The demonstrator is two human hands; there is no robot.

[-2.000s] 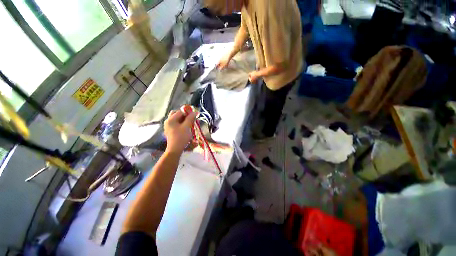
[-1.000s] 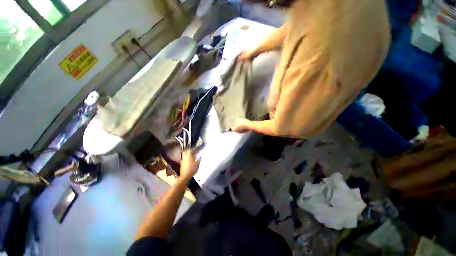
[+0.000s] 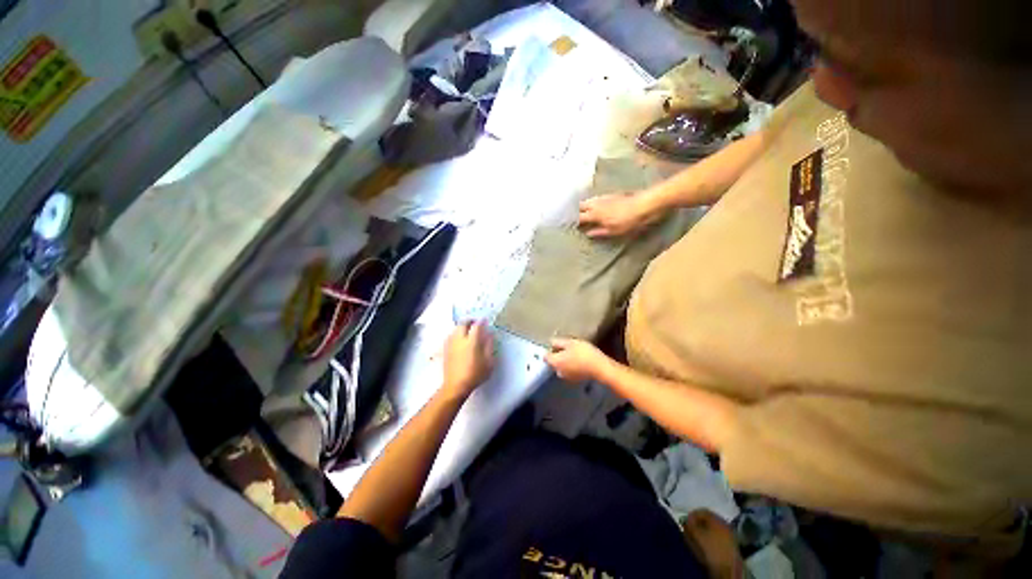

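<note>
A brown-grey garment piece [image 3: 566, 277] lies on the pale table [image 3: 543, 96]. My left hand [image 3: 467, 356] is low over the table at the cloth's near left corner, its fingertips close together. Whether they pinch the cloth edge is too blurred to tell. My right hand is not in view. Another person's two hands rest on the same cloth, one on its upper part and one at its lower right corner.
A steam iron [image 3: 688, 134] stands at the back right beside the person in a tan shirt [image 3: 724, 283]. Left are a padded pressing arm with grey-beige cloth [image 3: 215, 238], a trim and cord bundle [image 3: 357, 305] on dark cloth and a phone-like dark object [image 3: 23, 515].
The view has moved closer to the person and cloth. My left hand, earlier raised with a red and white strip, then over the cords, is now at the cloth's corner. The strip no longer shows in it.
</note>
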